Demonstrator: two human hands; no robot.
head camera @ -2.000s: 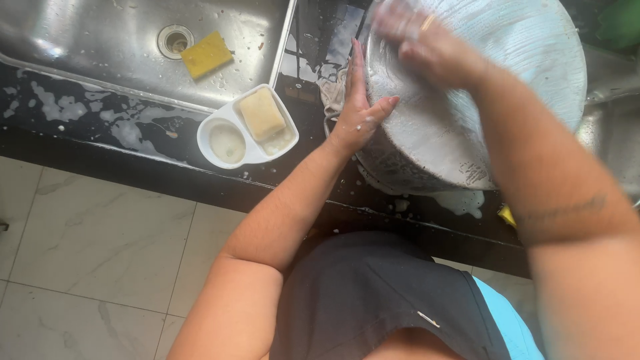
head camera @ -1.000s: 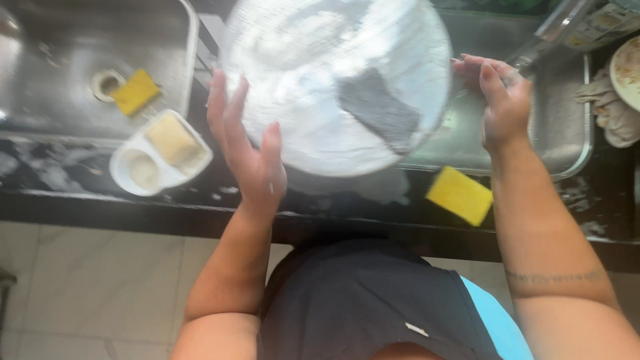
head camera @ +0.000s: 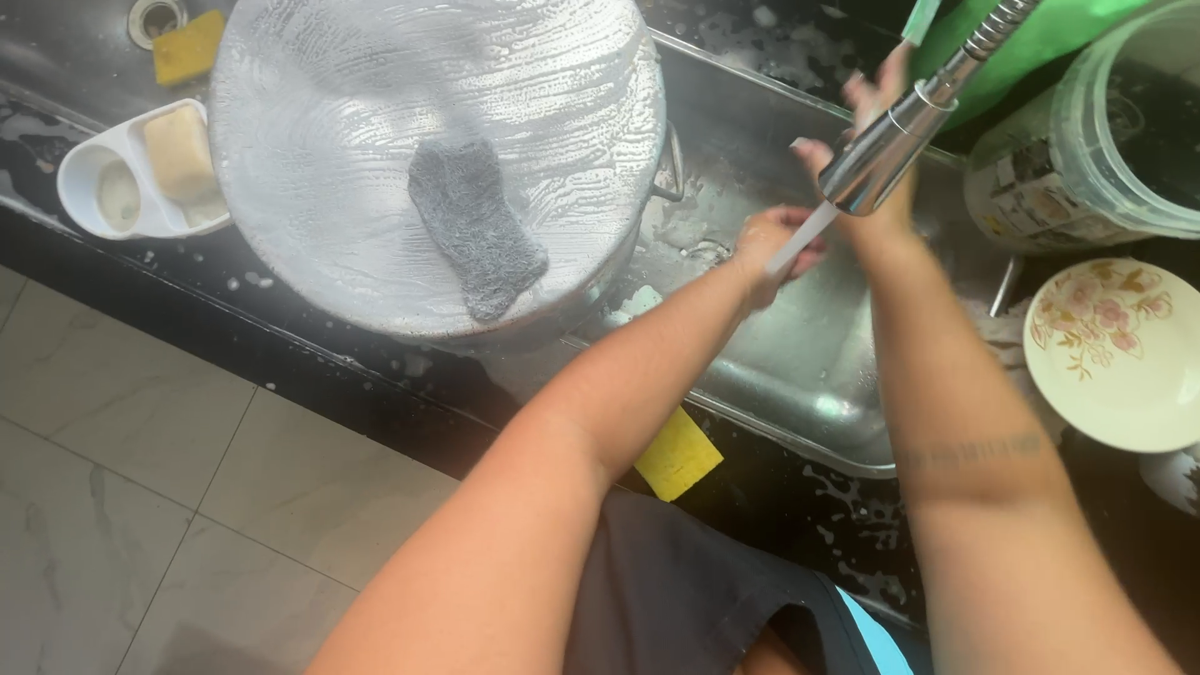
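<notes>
Water from a chrome pull-down faucet point(head camera: 881, 141) runs over my left hand point(head camera: 778, 248), held above the right steel sink basin point(head camera: 806, 347) with its fingers partly curled and nothing seen in it. My right hand point(head camera: 867, 159) is raised behind the faucet head, fingers apart, partly hidden by it; whether it touches the faucet I cannot tell. To the left, a large round metal pot point(head camera: 562, 94) shows a soapy, streaked flat surface and a side handle. A gray scouring pad point(head camera: 478, 225) lies on that surface.
A yellow sponge point(head camera: 680, 455) lies on the front counter edge, another point(head camera: 187, 47) in the left basin. A white two-part soap dish point(head camera: 89, 192) holds a cream bar point(head camera: 180, 155). At right are a clear plastic bucket point(head camera: 1059, 141), a floral plate point(head camera: 1116, 356) and a green object point(head camera: 1012, 66).
Both hands have left the pot's sides and come together at the right basin, under and behind the faucet. Running water now shows. The scouring pad stays on the pot. The view has swung right.
</notes>
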